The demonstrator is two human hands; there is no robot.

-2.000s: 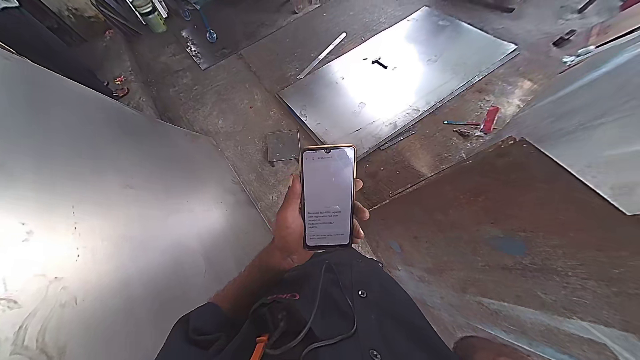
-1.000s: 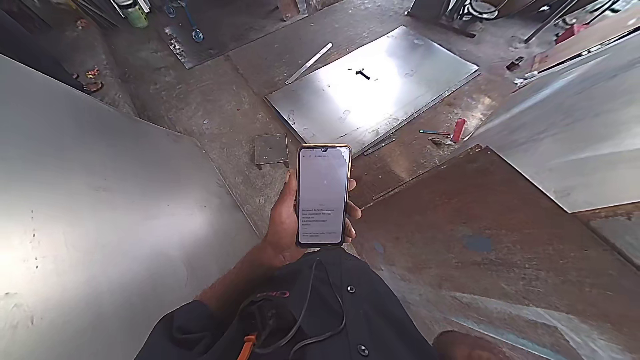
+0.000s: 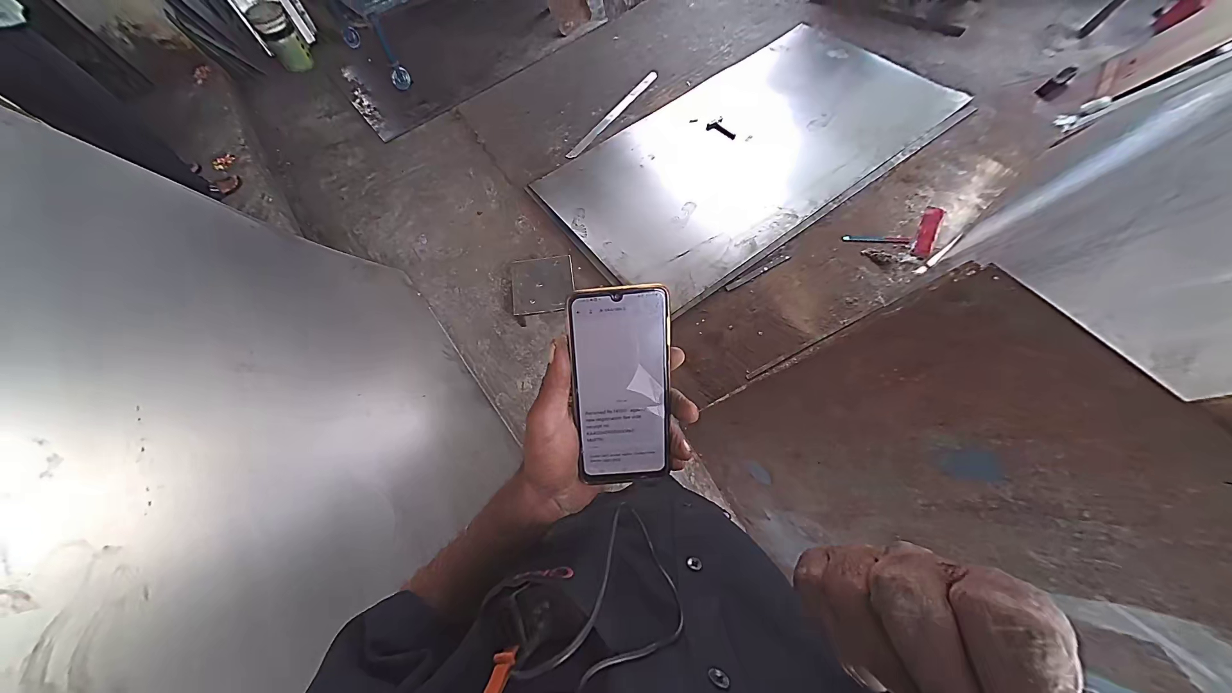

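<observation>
My left hand (image 3: 558, 438) holds a smartphone (image 3: 621, 371) upright, its thumb along one side and its fingertips curled round the other. The lit screen bears writing and a bright reflection. My right hand (image 3: 938, 611) is at the lower right, close to the camera, with its fingers bent together; its palm side is hidden and nothing shows in it. Between the two hands is my dark buttoned shirt (image 3: 712, 577), with a thin cable and an orange strap on its front.
Large metal sheets stand at the left (image 3: 241, 385) and right (image 3: 1136, 221). A shiny sheet stack (image 3: 664, 192) lies on the floor with a small black tool (image 3: 720, 129) on it. Nearby are a metal strip (image 3: 612, 115), a square plate (image 3: 541, 285) and a red-headed tool (image 3: 928, 232). A person's leg (image 3: 106, 115) shows upper left.
My right hand has come further into view at the lower right, where only a small part showed before. The left hand keeps holding the phone.
</observation>
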